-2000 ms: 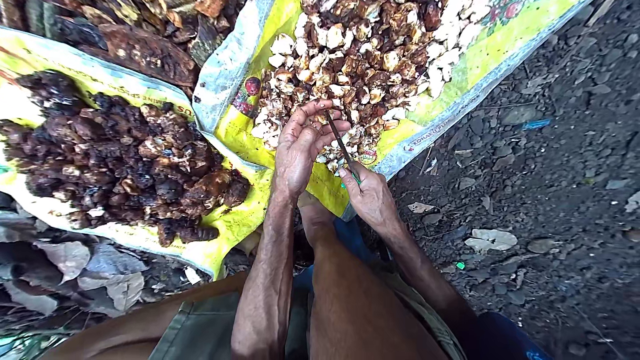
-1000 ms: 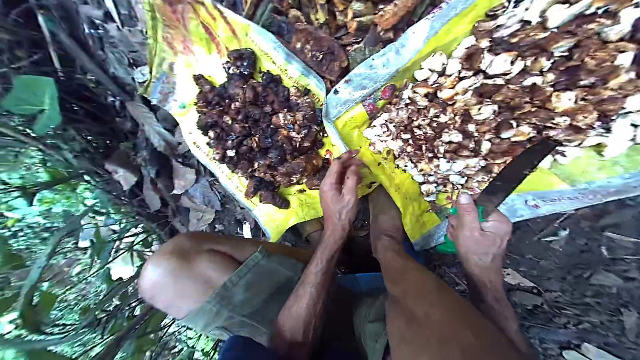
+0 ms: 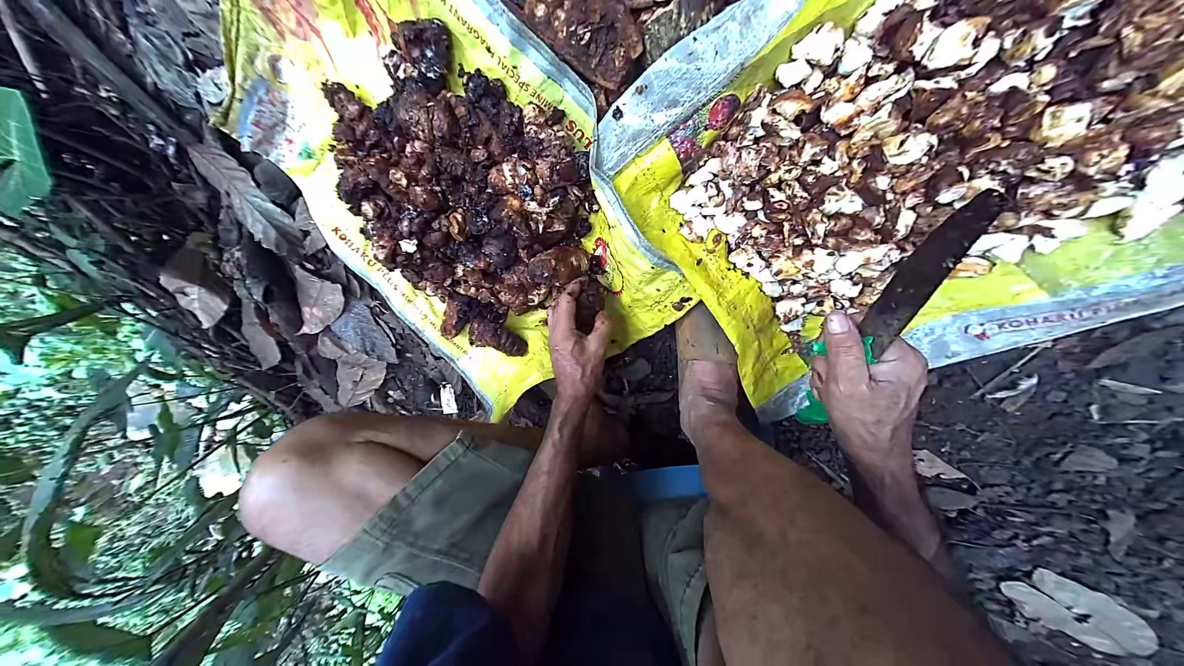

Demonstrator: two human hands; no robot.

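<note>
My left hand (image 3: pixel 578 347) is at the lower right edge of a heap of dark brown, sticky-looking lumps (image 3: pixel 462 185), its fingers around one brown lump (image 3: pixel 588 303). The heap lies on a yellow and white printed sack (image 3: pixel 370 268). In my right hand (image 3: pixel 865 388) is a knife with a broad dark blade (image 3: pixel 930 264) and green wrapping at its handle, the blade pointing up and right. Beyond the blade, many whitish and brown cut pieces (image 3: pixel 832 166) are spread on a second yellow sack (image 3: pixel 1064 282); what they are I cannot tell.
Dark brown husk-like pieces (image 3: pixel 587 32) lie between the sacks at the top. My bare foot (image 3: pixel 709 370) touches the second sack's edge. Dry leaves (image 3: pixel 314 296) and green plants (image 3: pixel 120 462) are on the left. Dark soil (image 3: pixel 1045 444) with fallen leaves is on the right.
My hands were close together at the knife; now they are apart, the left over at the dark heap, the right holding the knife out to the right. The view has swung left.
</note>
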